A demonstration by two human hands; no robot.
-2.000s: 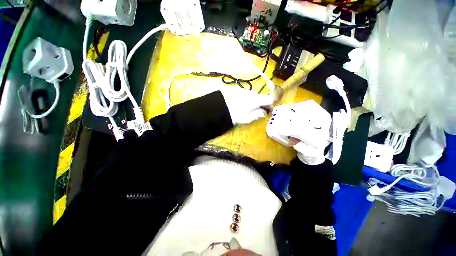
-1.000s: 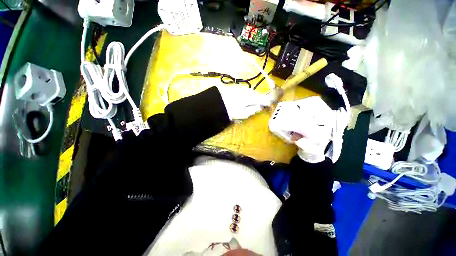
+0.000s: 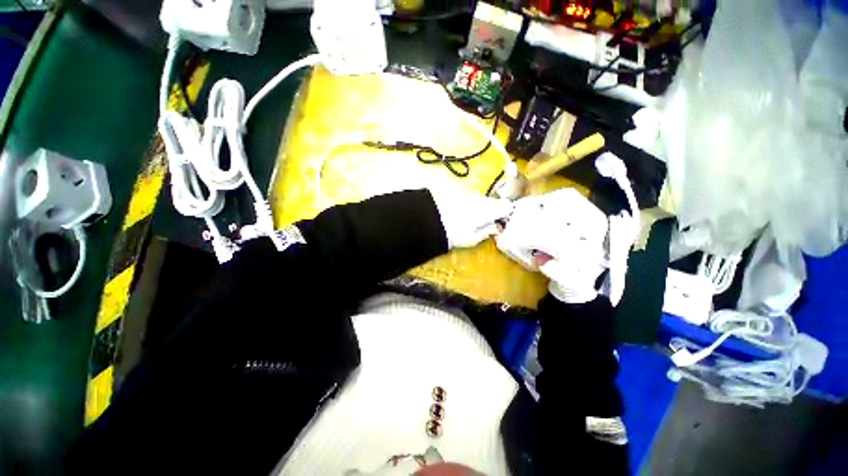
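My gloved right hand (image 3: 575,276) holds a white socket block (image 3: 567,223) over the right part of the yellow mat (image 3: 372,112). Its bundled white cord (image 3: 618,251) hangs at the block's right side, with the plug (image 3: 612,167) above. My gloved left hand (image 3: 470,219) is at the block's left end, fingertips against it; whether they grip anything is hidden. A wooden-handled stick (image 3: 569,156) lies just above the block, a small pale part at its lower end. A thin black lead (image 3: 442,158) tied in a loop lies on the mat.
Fixed white sockets (image 3: 349,37) with looped cord (image 3: 223,139) stand top left. Another socket block (image 3: 63,189) is on the green belt (image 3: 112,102). A circuit board (image 3: 479,84) and dark adapter (image 3: 535,125) are behind the mat. Clear bags (image 3: 744,139) and bundled cords (image 3: 744,358) are right.
My left hand has moved down from beside the stick's lower end to the block's left end. The stick lies slightly lower in view. The belt's socket block has moved down and left.
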